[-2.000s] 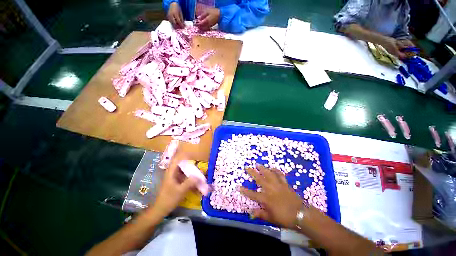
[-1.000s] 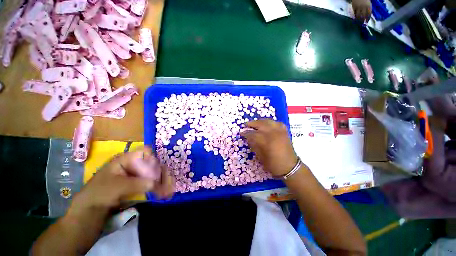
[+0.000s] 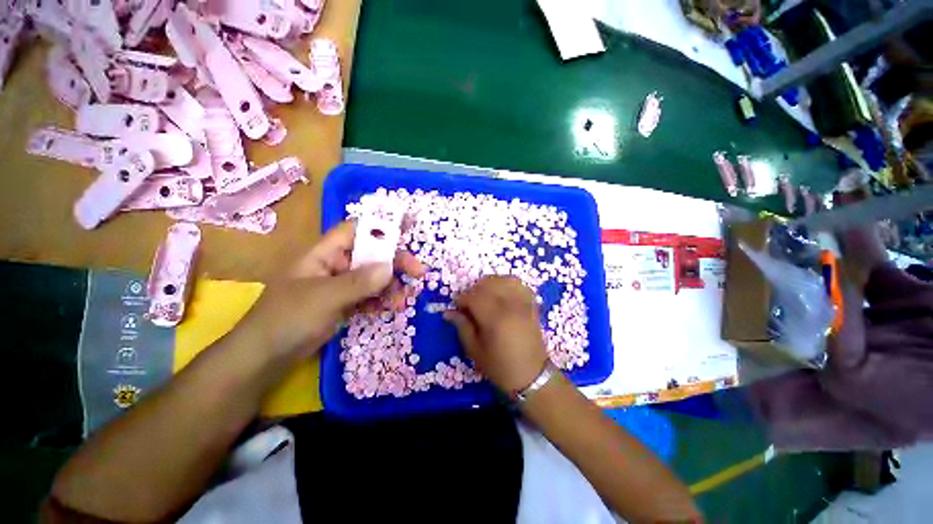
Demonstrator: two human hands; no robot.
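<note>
My left hand holds a pale pink housing over the left part of the blue tray. A dark hole shows on the housing's face. My right hand is over the tray's middle, thumb and forefinger together at a small pale button cap. Many loose pink caps lie in the tray. A single housing lies at the brown board's near edge, left of the tray.
A pile of pink housings lies on the brown board. Several housings lie on the green belt. A small open carton with clear plastic bags and an orange-handled thing are at right. A person's sleeve is at the right edge.
My left hand has moved right and up over the tray, with the housing now held upright. My right hand has moved toward the tray's middle. Housings on the belt have shifted.
</note>
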